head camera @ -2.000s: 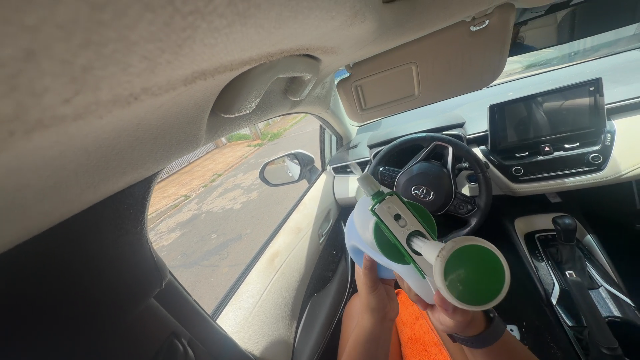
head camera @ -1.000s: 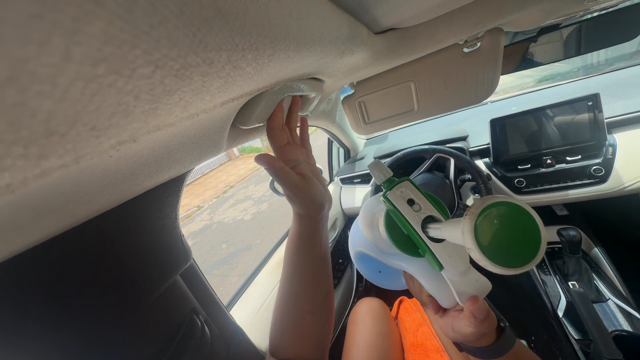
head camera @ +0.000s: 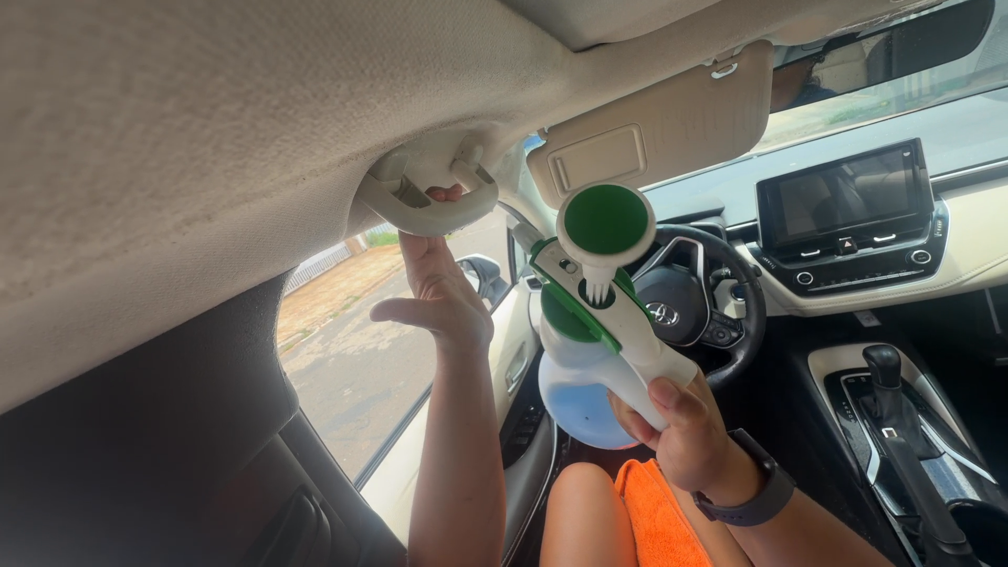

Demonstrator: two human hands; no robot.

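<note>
In my right hand [head camera: 683, 429] is the handle of a white and green pump sprayer [head camera: 606, 315], a plastic bottle with a round green-topped pump knob and pale blue liquid inside. The sprayer's nozzle points up and left toward the roof. My left hand [head camera: 445, 295] reaches up to the beige grab handle [head camera: 441, 214] above the driver's window, its fingers behind the handle's bar and the thumb out to the side. The grab handle is folded down from the headliner [head camera: 236, 134]. An orange microfiber cloth [head camera: 657, 516] lies over my lap.
The sun visor [head camera: 654, 126] is folded up ahead of the grab handle. Beyond the sprayer stands the steering wheel [head camera: 752, 315], with the dashboard screen [head camera: 843, 193] to its right. The gear lever [head camera: 883, 370] is at lower right, and the side window [head camera: 354, 346] at left.
My left hand has left the sprayer and risen to the grab handle, which now hangs down from the roof. The sprayer's pump knob has swung from the right to the top as my right hand turned it.
</note>
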